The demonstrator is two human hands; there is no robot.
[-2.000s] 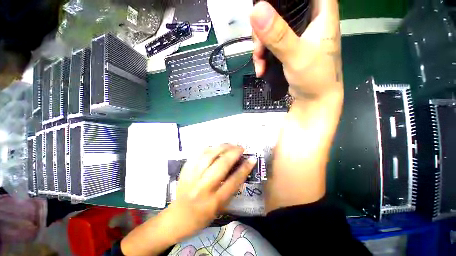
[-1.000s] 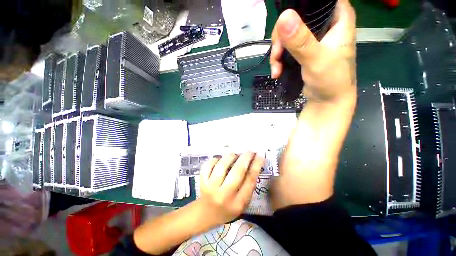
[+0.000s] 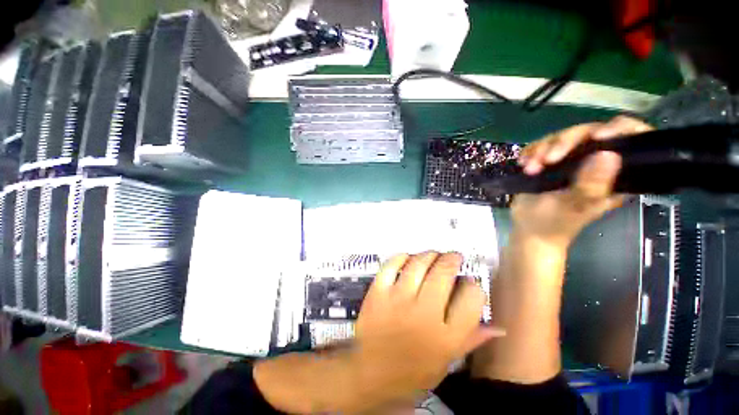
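My left hand (image 3: 421,312) lies over a narrow dark end plate (image 3: 336,298) and holds it on the white paper work pad (image 3: 405,223). The fingers hide the plate's right part. My right hand (image 3: 571,174) grips a long black electric screwdriver (image 3: 648,162), held nearly level with its tip pointing left. The tip is over the dark screw tray (image 3: 466,166), which is dotted with bright points. Whether a screw is on the tip cannot be told.
Finned housings (image 3: 198,105) stand in two rows at left, more (image 3: 658,284) at right. White sheets (image 3: 239,267) lie left of the pad. A slotted metal plate (image 3: 347,121), a white box (image 3: 425,36) and black parts (image 3: 296,50) are behind. A red stool (image 3: 105,377) is lower left.
My right hand has tilted the screwdriver from upright to nearly level, its tip now over the screw tray. My left hand has shifted right in the view, still on the plate.
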